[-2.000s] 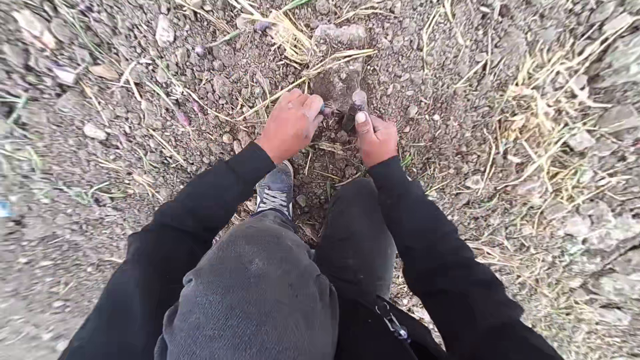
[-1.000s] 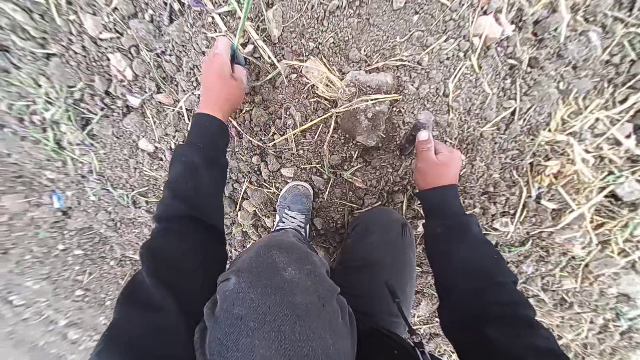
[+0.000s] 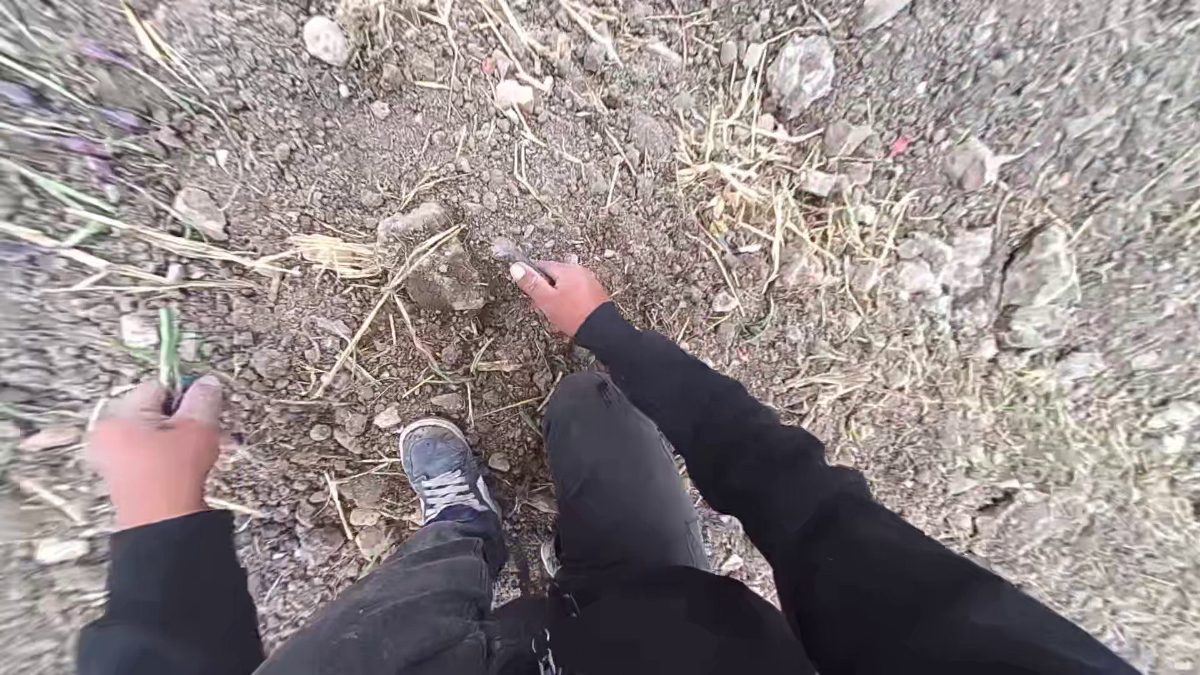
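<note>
At the left, my left hand [image 3: 159, 450] is closed around green plant stems [image 3: 169, 347], whose tops stick up past the fingers; a small dark thing shows between thumb and fingers. Near the middle, my right hand [image 3: 565, 295] grips a small dark tool [image 3: 525, 262] with a dull, rounded end, its thumb lying along it; its exact kind is unclear. Just left of that tool lies a large clod or stone [image 3: 448, 277] with dry straw [image 3: 398, 291] across it. The right hand is above the soil, apart from the clod.
My shoe [image 3: 441, 469] and bent knee [image 3: 600, 422] are below the clod. Stony soil [image 3: 356, 159] surrounds them. Dry stalks [image 3: 769, 197] lie at the upper right, with larger stones [image 3: 802, 75] nearby. Purple petals [image 3: 103, 141] and green blades show at the far left.
My hands, close together two seconds ago, have moved apart. A green stem shows at the left hand in the last two frames. The view has shifted to the right.
</note>
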